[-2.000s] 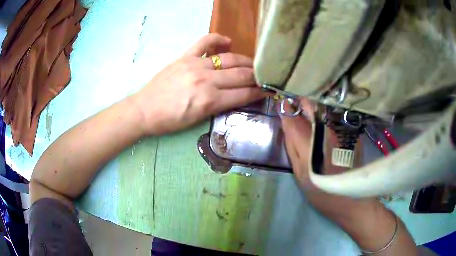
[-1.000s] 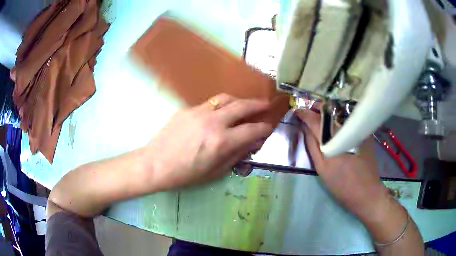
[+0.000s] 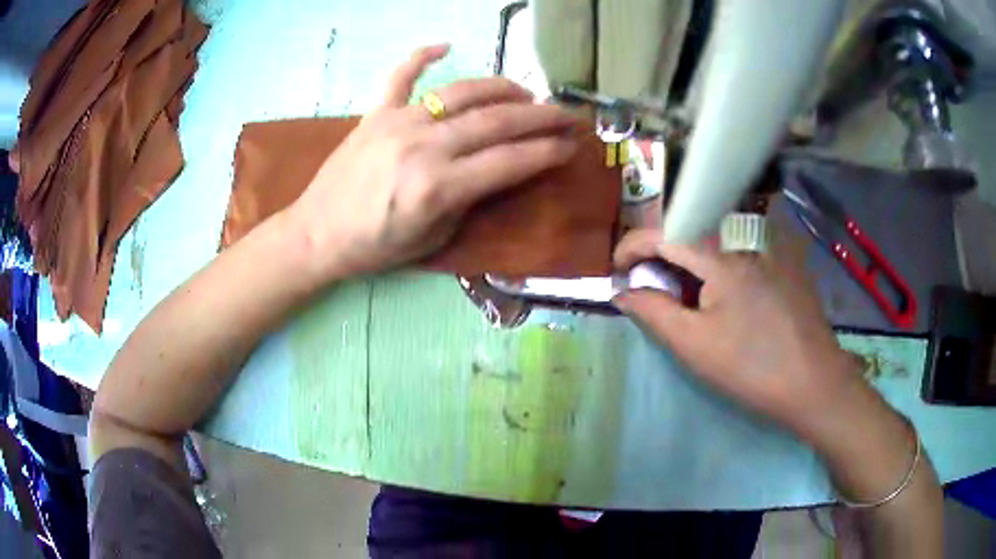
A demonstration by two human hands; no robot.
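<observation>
A rust-brown panel [image 3: 546, 224] lies flat on the table and over the machine bed, with its right end beside the yellow mark under the cream machine head [image 3: 754, 98]. My left hand [image 3: 404, 175] rests on top of the panel, fingers spread towards the head and thumb raised. My right hand [image 3: 743, 317] is at the panel's lower right corner, thumb and forefinger apart over the shiny bed edge [image 3: 562, 288]. Whether its fingertips hold the corner cannot be told. The needle is not clearly visible.
A fanned stack of brown pieces [image 3: 109, 142] lies at the far left. Red-handled snips [image 3: 874, 268] lie right of the machine. A black flat rectangle [image 3: 961, 349] is at the right table edge. A pale ribbed knob [image 3: 743, 232] is above my right hand.
The panel first showed beyond my left hand, then swung blurred and slanted; now it lies nearly straight across the bed. My right hand has come out from under the head towards the panel's near corner.
</observation>
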